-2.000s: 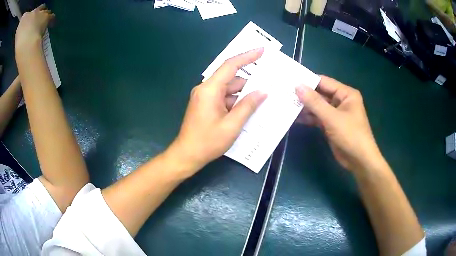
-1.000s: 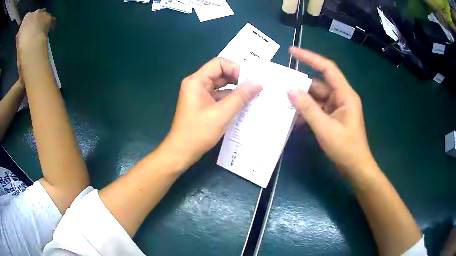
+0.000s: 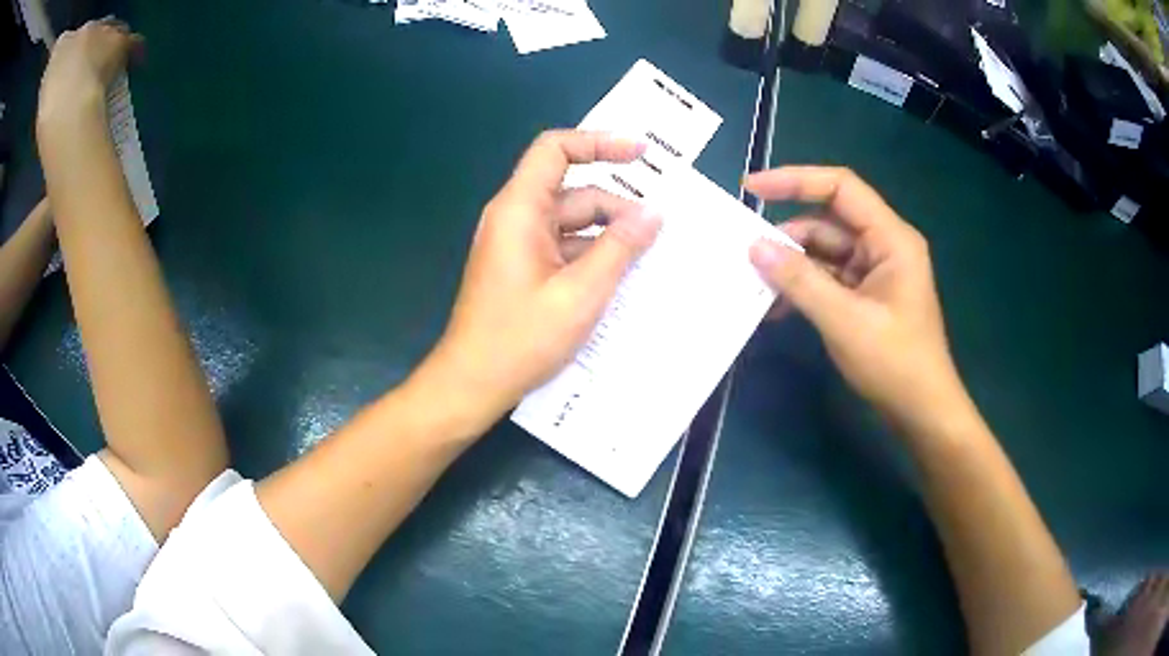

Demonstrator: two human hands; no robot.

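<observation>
A white printed leaflet (image 3: 654,333) is held over the table seam, tilted, with small print along its left side and dark bars near its top. My left hand (image 3: 551,282) holds its upper left part, thumb on top. My right hand (image 3: 853,282) has its thumb on the upper right corner; some fingers are partly hidden behind the edge. Another white leaflet (image 3: 667,109) with short dark bars lies on the table just beyond, partly covered by the held one and my left fingers.
The green table (image 3: 321,256) has a dark seam (image 3: 686,500) with metal edging. Cream posts (image 3: 813,19) stand on the seam. Loose slips (image 3: 554,23) lie at the top. Black packed goods (image 3: 949,109) are upper right, a small carton (image 3: 1155,376) far right. A neighbour's arms (image 3: 122,282) are at left.
The held leaflet has turned and now reaches lower and farther left than two seconds ago. My right fingers have shifted at its corner. The leaflet on the table has hardly moved.
</observation>
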